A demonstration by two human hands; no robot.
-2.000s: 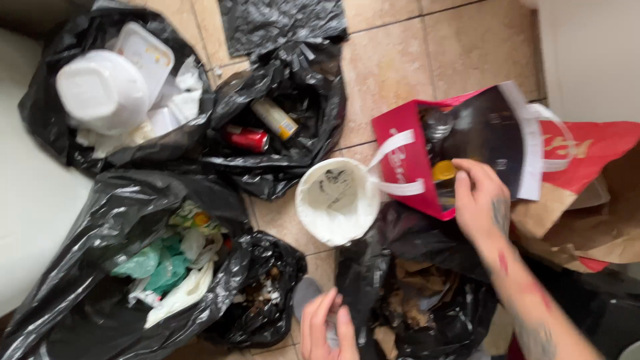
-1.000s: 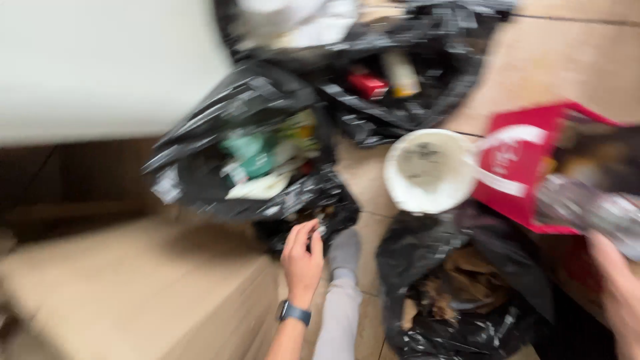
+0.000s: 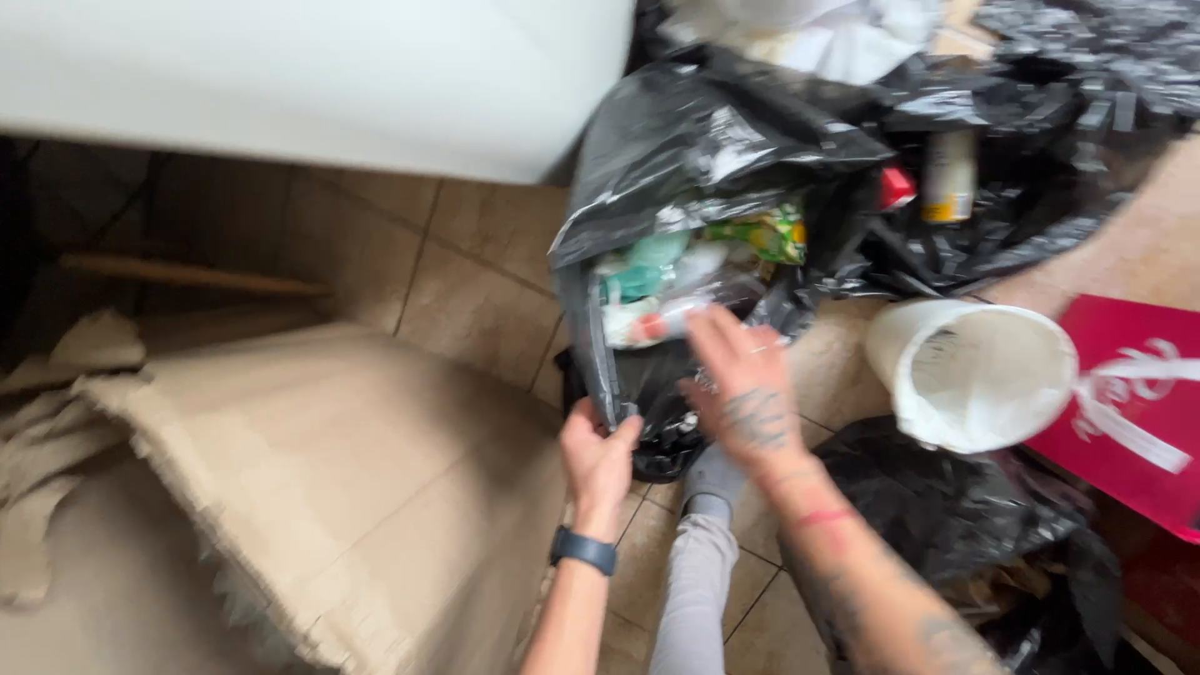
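Observation:
My left hand [image 3: 600,450] pinches the near rim of a black plastic bag [image 3: 712,150] between thumb and fingers. Over the bag's opening is my right hand [image 3: 741,375], blurred, its fingertips at a whitish item with a red-orange end [image 3: 664,323]; whether it grips that item is not plain. Inside the bag lie teal plastic [image 3: 642,267], pale plastic pieces and a green and yellow wrapper [image 3: 769,234].
Torn brown cardboard [image 3: 375,469] fills the lower left. A white bucket [image 3: 989,375] stands at right beside a pink-red bag [image 3: 1134,403]. Another black bag [image 3: 984,159] holds a can [image 3: 950,178]; one more [image 3: 947,497] holds brown scraps. My leg [image 3: 698,572] is below.
My right hand has moved left from the pink-red bag to the black bag with the teal plastic. My left hand has taken hold of that bag's rim. The view has shifted left.

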